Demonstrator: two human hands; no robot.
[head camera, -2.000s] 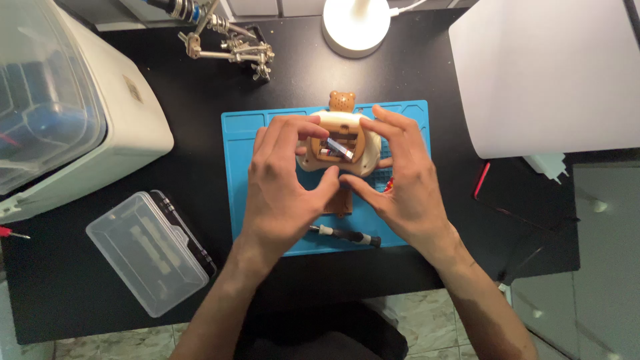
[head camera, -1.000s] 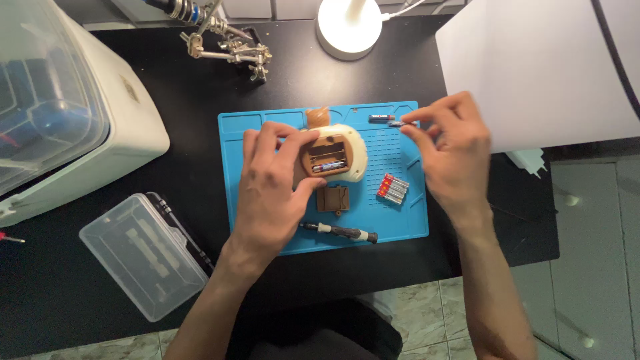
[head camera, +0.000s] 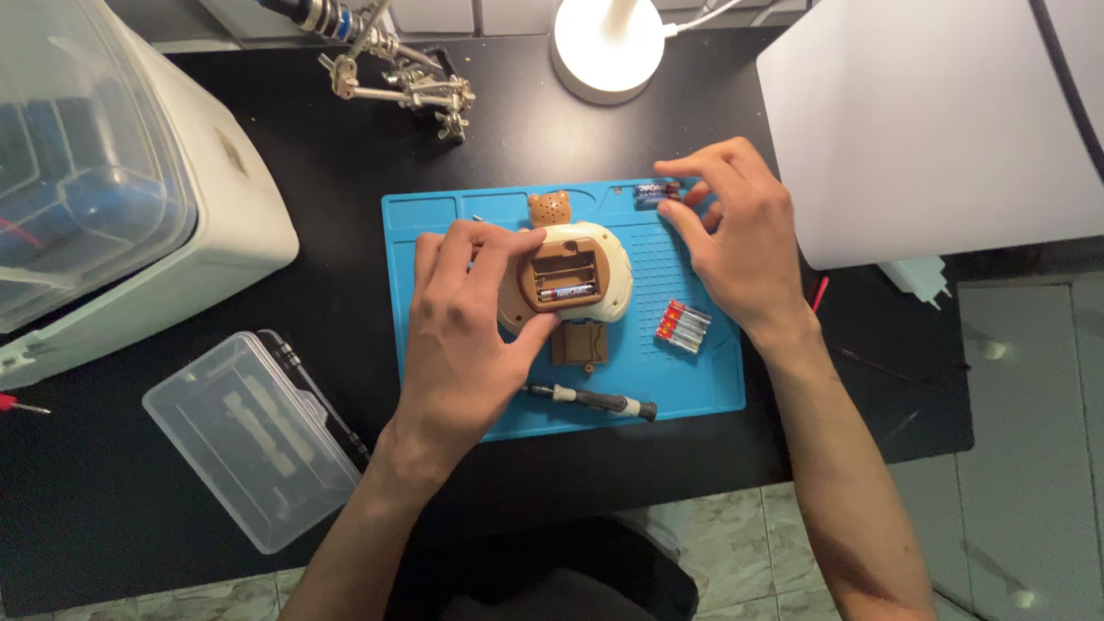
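Observation:
My left hand (head camera: 470, 319) holds a cream and brown plastic toy (head camera: 617, 272) with a bear-head part (head camera: 549, 209) against the blue work mat (head camera: 720, 379). One battery (head camera: 567, 291) lies in the lowest slot of its uncovered battery compartment. At the mat's top right, the thumb and fingers of my right hand (head camera: 733, 224) are around the end of dark blue batteries (head camera: 653, 195); whether they grip one I cannot tell. Below the toy lies a brown battery cover (head camera: 580, 343). Several red and silver batteries (head camera: 683, 327) lie side by side at the right. A screwdriver (head camera: 595, 400) rests near the front edge.
A helping-hands stand (head camera: 423, 90) and a white lamp base (head camera: 609, 52) stand behind the mat. On the left are a lidded white bin (head camera: 207, 164) and a clear plastic case (head camera: 259, 440). White sheets (head camera: 931, 129) cover the right rear, with a white plug-like object (head camera: 918, 278) beneath them.
Two seconds ago both hands were around the toy. My right hand has since moved to the batteries at the mat's top right, while my left hand has stayed on the toy.

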